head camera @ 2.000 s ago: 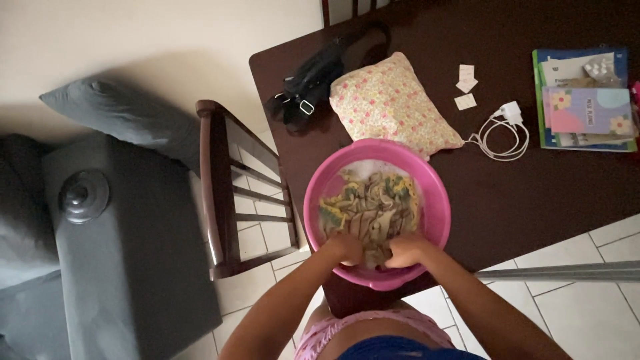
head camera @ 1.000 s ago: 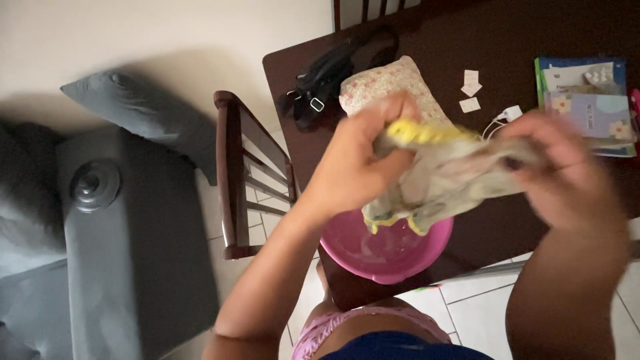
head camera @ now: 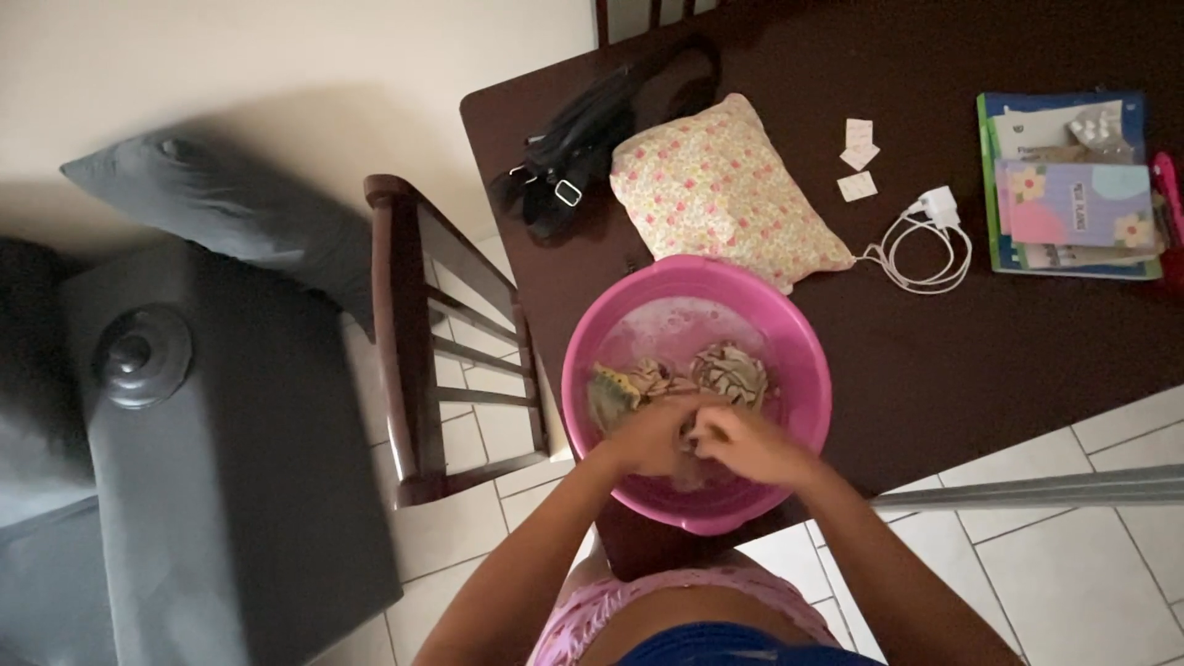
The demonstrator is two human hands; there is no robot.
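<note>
A pink plastic basin [head camera: 812, 388] sits at the table's near left corner with sudsy water inside. A wet patterned cloth [head camera: 731, 372], greenish-beige with a yellow-edged part at the left, lies bunched in the water. Both of my hands are down in the basin, close together at the cloth's near side. My left hand [head camera: 659, 437] is closed around part of the cloth, its fingers partly hidden. My right hand [head camera: 746, 442] has curled fingers pinching a bit of the same cloth beside it.
On the dark wooden table [head camera: 925, 370] lie a floral cushion [head camera: 726, 190] touching the basin, a black bag [head camera: 578, 139], a white charger with cable [head camera: 939, 208], small cards [head camera: 858, 139] and stacked notebooks [head camera: 1073, 203]. A wooden chair [head camera: 398, 342] and grey sofa [head camera: 240, 444] are at left.
One second ago both hands held the cloth up above the basin, stretched between them. Now hands and cloth are down in the basin.
</note>
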